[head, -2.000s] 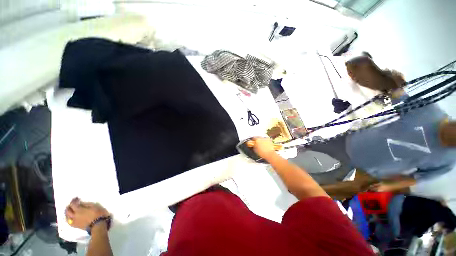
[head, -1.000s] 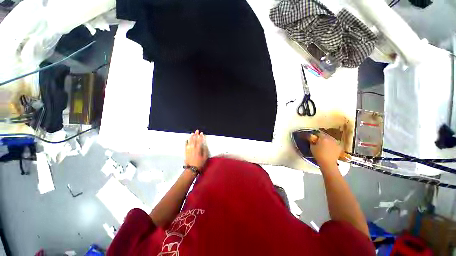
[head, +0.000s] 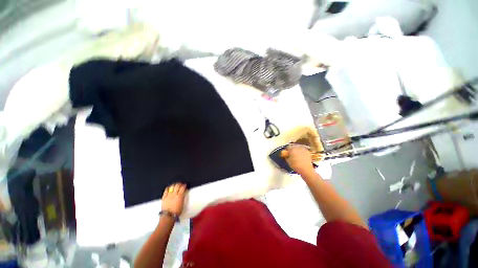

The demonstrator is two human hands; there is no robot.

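Observation:
The black cloth [head: 178,131] lies spread on the white pressing table [head: 97,183], its upper left part bunched. My left hand [head: 174,199] rests flat at the cloth's near edge, fingertips touching or close to it; it grips nothing. My right hand [head: 300,158] holds the steam iron [head: 280,158] by its handle, to the right of the cloth and not on it. The iron stands beside the yellowish-tan rest patch [head: 313,137]. Black-handled shears [head: 271,129] lie between the cloth and the iron. The picture is somewhat blurred.
A crumpled checked cloth [head: 259,70] lies at the table's far edge. Striped hoses [head: 388,137] run from the iron to the right. A blue crate [head: 401,235] and a red crate [head: 444,219] stand on the floor at lower right. Paper scraps litter the floor.
Two seconds ago my left hand was at the table's near left corner; it moved to the cloth's near edge. The iron moved right, off the cloth's corner. The head view has turned between frames.

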